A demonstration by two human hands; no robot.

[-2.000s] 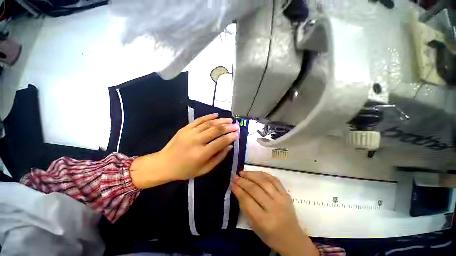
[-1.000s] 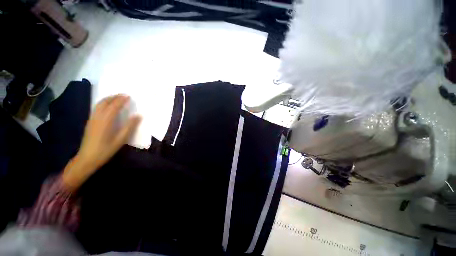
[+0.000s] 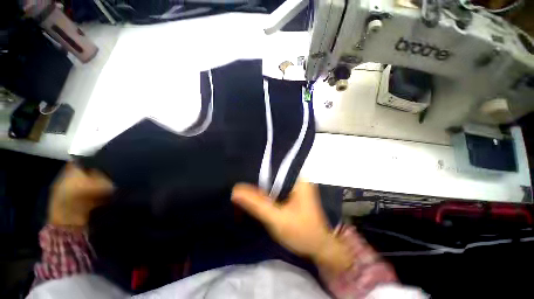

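Note:
A black garment panel (image 3: 170, 163) lies over the white machine table and hangs over its front edge towards my lap. Narrow pale tape (image 3: 269, 125) runs down it in two strips, and another strip follows a curved edge. The panel's far right corner is under the head of the sewing machine (image 3: 328, 41), by a green glow. My left hand (image 3: 79, 193), blurred, is closed on the panel's left edge. My right hand (image 3: 293, 219), blurred, is over the panel at the lower ends of the tape strips, thumb apart; whether it grips the cloth I cannot tell.
The white table (image 3: 158, 52) shows behind the panel. A control panel (image 3: 489, 153) sits at the table's right. A pinkish object (image 3: 69, 36) and a dark pile with pale lines (image 3: 193, 7) are at the back. Dark cloth with pale lines (image 3: 421, 248) is below the table's right edge.
The view has shifted, showing more of the machine arm. My left hand has moved from the table to the panel's left edge. My right hand has come back into view. The panel is spread wider leftwards.

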